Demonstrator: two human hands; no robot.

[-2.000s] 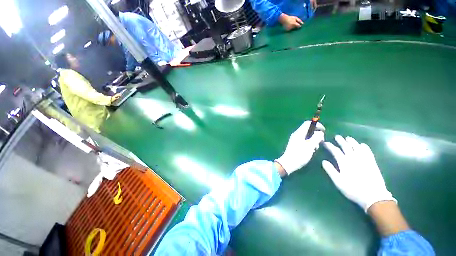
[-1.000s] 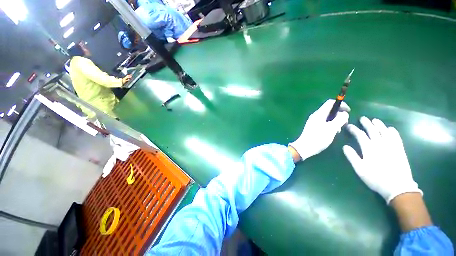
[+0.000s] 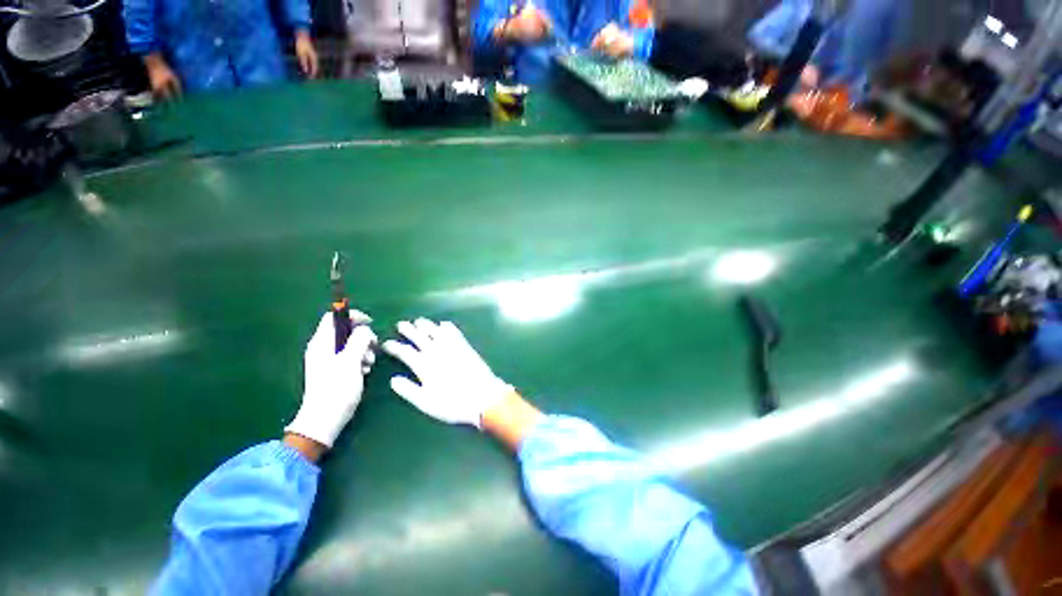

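My left hand (image 3: 334, 378), in a white glove, is closed around dark-handled pliers or cutters (image 3: 339, 305). Their metal tip points away from me, with an orange band near the pivot; most of the handles is hidden in the glove. My right hand (image 3: 443, 373), also white-gloved, lies palm down just right of it, fingers apart, fingertips close to the left hand. It shows nothing held. Both hands are over the green bench mat (image 3: 582, 384).
A black slim brush-like tool (image 3: 763, 349) lies to the right. Across the bench are a black parts tray (image 3: 437, 103), a yellow-black item (image 3: 509, 103), a green circuit board (image 3: 617, 82) and workers in blue. Blue-handled tools (image 3: 990, 256) and orange bins (image 3: 972, 501) are at right.
The view has swung to the right, so the far workers, circuit board and black brush-like tool now show. My left hand still holds the pliers; my right hand stays beside it.
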